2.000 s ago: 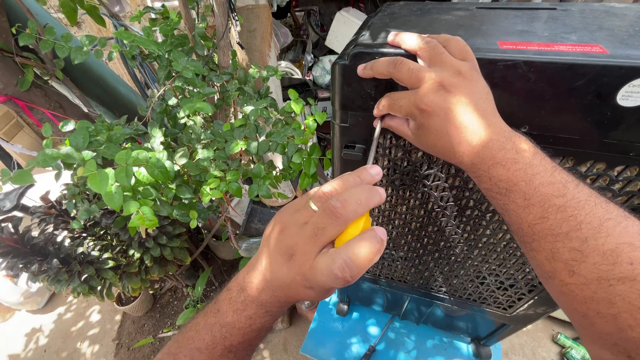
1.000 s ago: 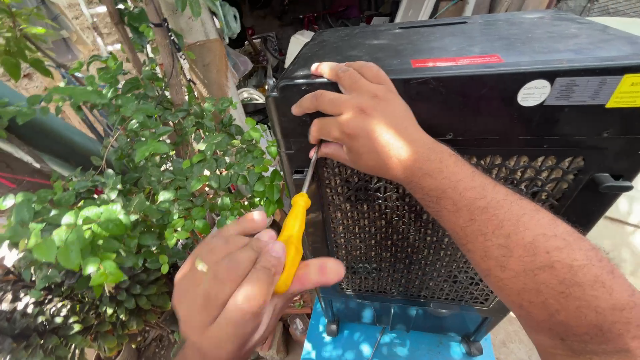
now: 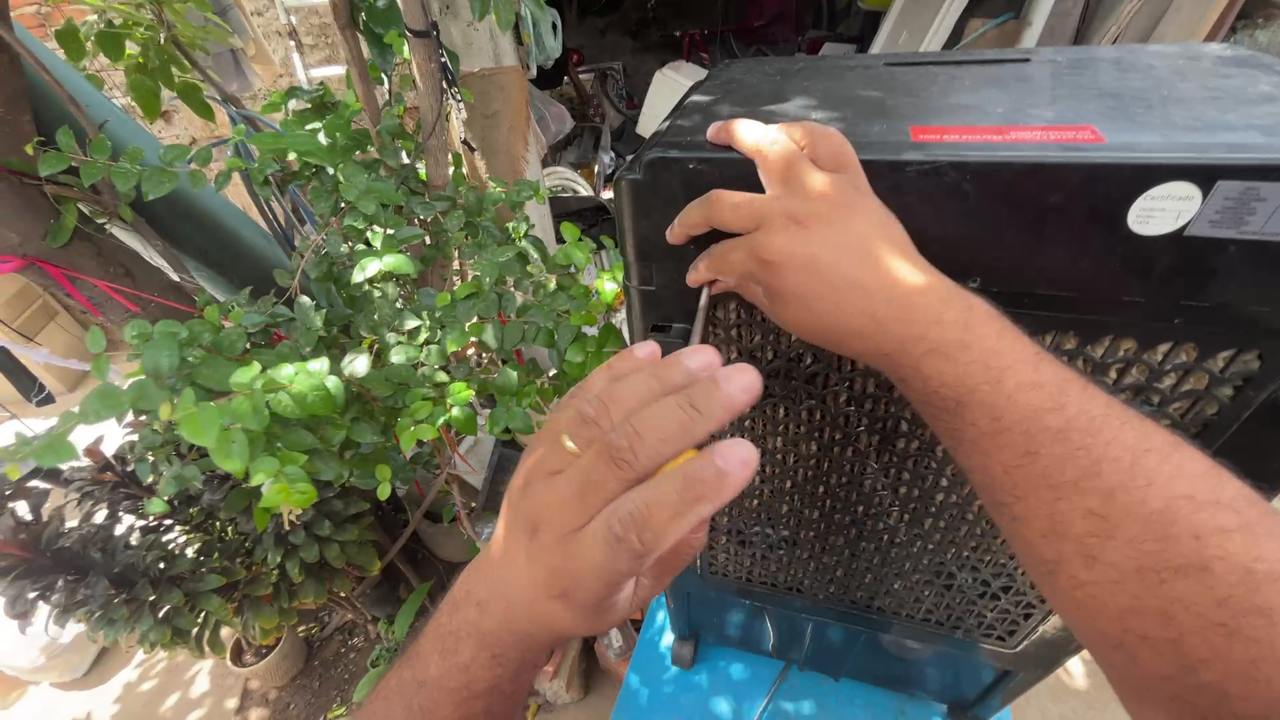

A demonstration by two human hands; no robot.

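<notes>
A black plastic appliance housing (image 3: pixel 930 260) with a lattice grille (image 3: pixel 860 500) and casters stands before me; it looks like an air cooler. My left hand (image 3: pixel 630 480) is around a yellow-handled screwdriver (image 3: pixel 701 315), its handle almost wholly hidden behind the fingers. The metal shaft points up to the panel's upper left, beside the grille. My right hand (image 3: pixel 800 230) rests on the housing's upper left corner, two fingers at the top edge, with thumb and forefinger at the upper end of the shaft. The screwdriver's tip and whatever it touches are hidden by those fingers.
The housing stands on a blue surface (image 3: pixel 650 670), where a thin dark cord or rod lies. Leafy branches (image 3: pixel 400 300) reach close to its left side. A potted plant (image 3: pixel 270 655) stands at the lower left. Boards (image 3: pixel 920 25) and clutter are behind.
The fingers of my left hand have shifted around the yellow handle, which showed plainly a second ago and is now mostly covered. My right hand keeps its place on the housing corner. The view has swung about.
</notes>
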